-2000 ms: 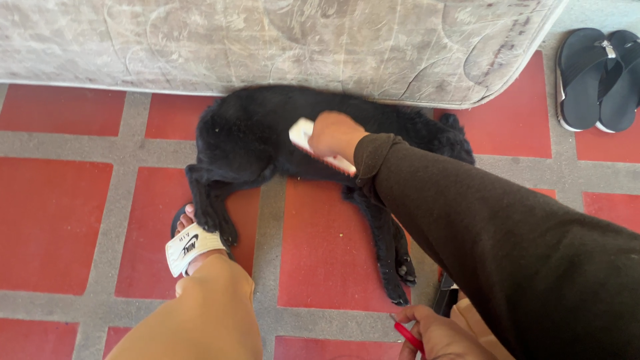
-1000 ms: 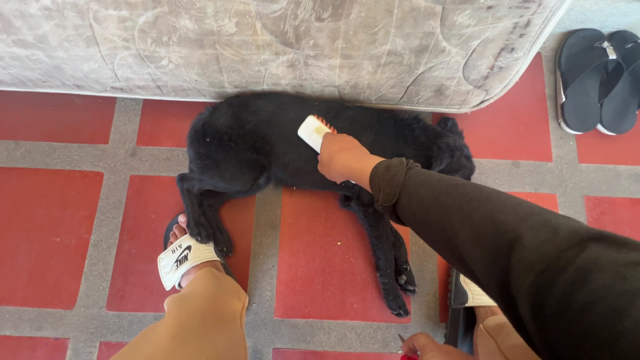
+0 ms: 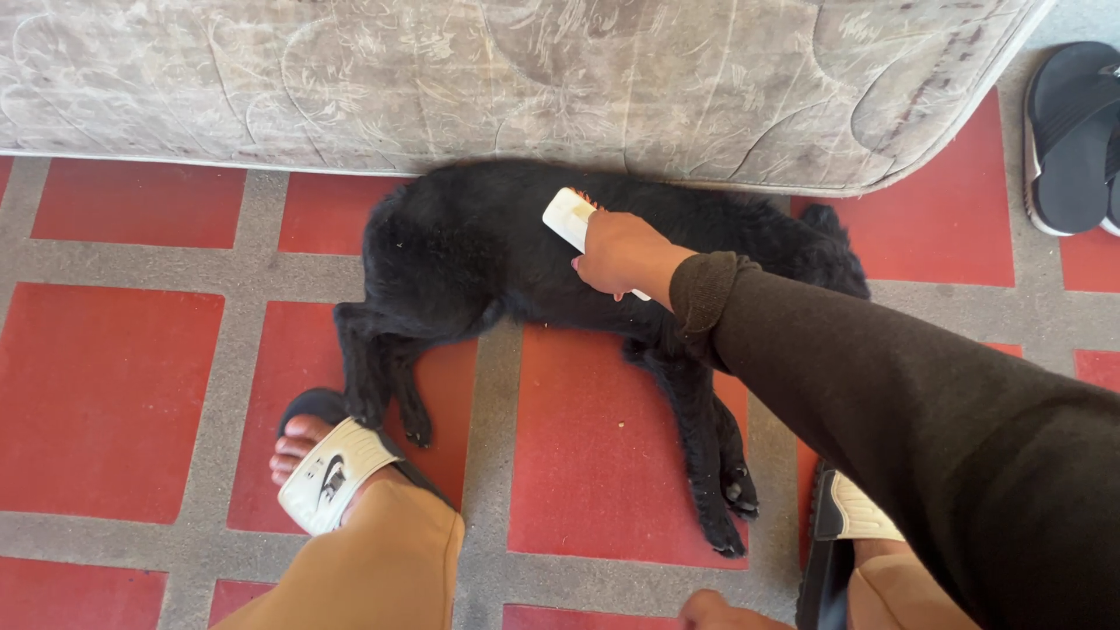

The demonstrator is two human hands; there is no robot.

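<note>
A black dog (image 3: 490, 254) lies on its side on the tiled floor, its head toward the right and partly behind my dark sleeve. My right hand (image 3: 626, 255) grips a white brush (image 3: 567, 214) with orange-red bristles against the dog's flank. At the bottom edge only part of my left hand (image 3: 731, 612) shows, below the dog's front paws; whether it holds anything is hidden. One hind paw touches the white-strapped slide sandal (image 3: 337, 477) on my left foot.
A stained, quilted mattress (image 3: 525, 87) stands along the dog's back. Black flip-flops (image 3: 1072, 140) lie at the upper right. My right foot wears another slide sandal (image 3: 862, 507) at the lower right. Red tiles (image 3: 612, 455) with grey joints make up the floor.
My left hand, earlier holding a red-handled tool with a metal tip, has sunk toward the bottom edge, and the tool is out of sight. The brush stays at the dog's flank.
</note>
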